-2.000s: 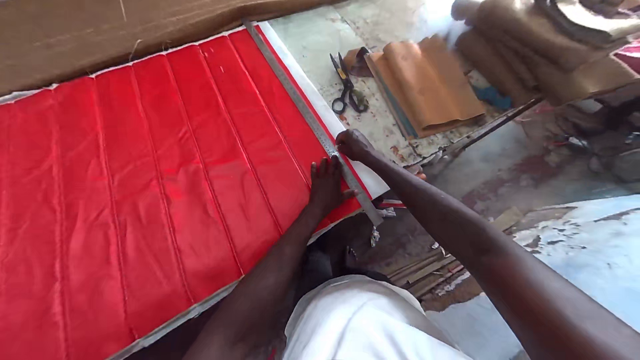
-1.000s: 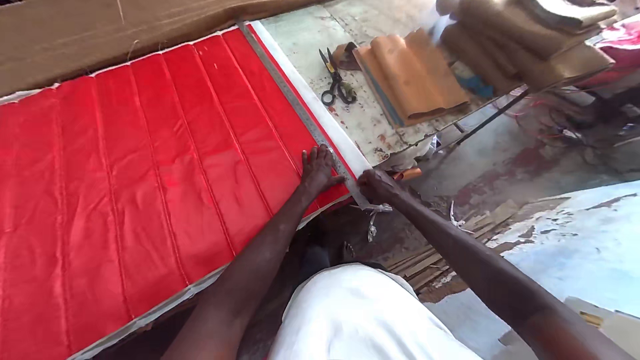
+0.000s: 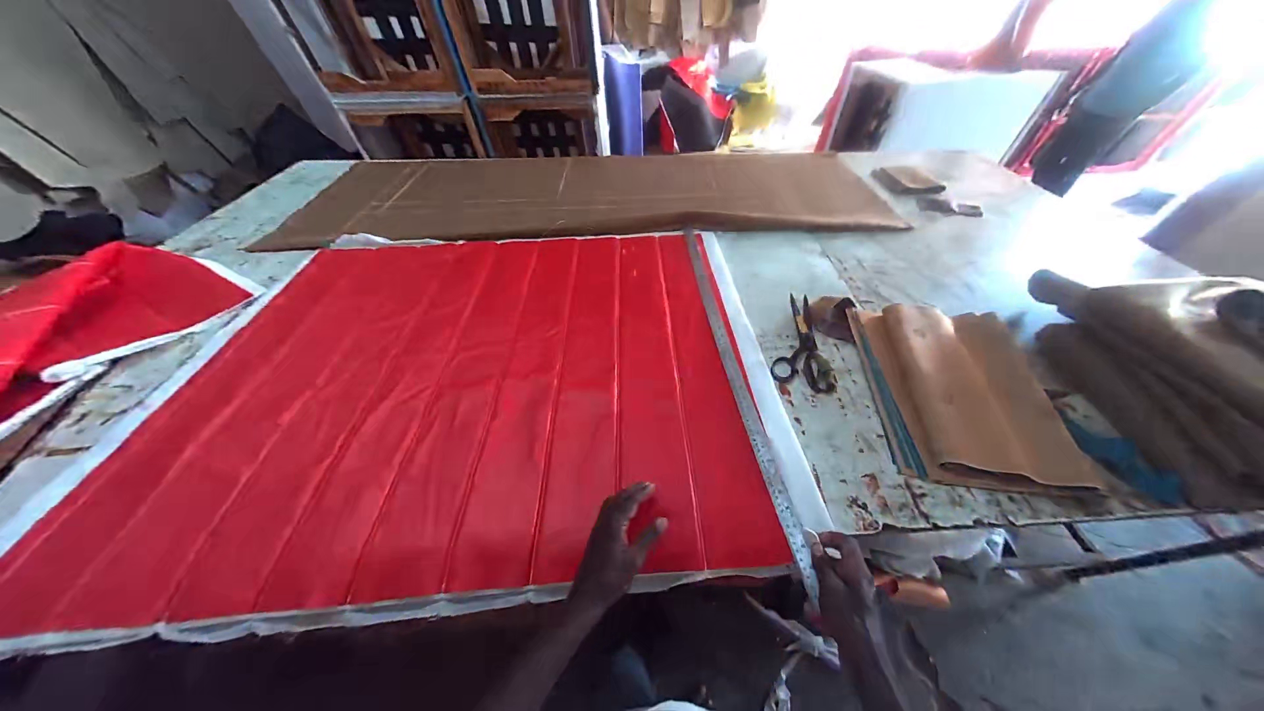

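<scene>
A red quilted sheet with stitched lines and a white border lies flat on the worktable. Along its right edge runs a long metal ruler, its near end reaching past the sheet's front edge. My right hand is at that near end, its fingers closed by the ruler and the white border, with something small and pale at the fingertips; its exact hold is unclear. My left hand is over the sheet's front part, fingers apart, holding nothing. Black-handled scissors lie right of the ruler.
Folded tan material lies right of the scissors, beside brown rolls. A long brown sheet spans the table's back. Another red piece lies at the left. A person's leg shows at the back right.
The view has tilted up and shows far more of the room. My left hand has come off the ruler and moved left over the red sheet. My right hand remains near the ruler's near end.
</scene>
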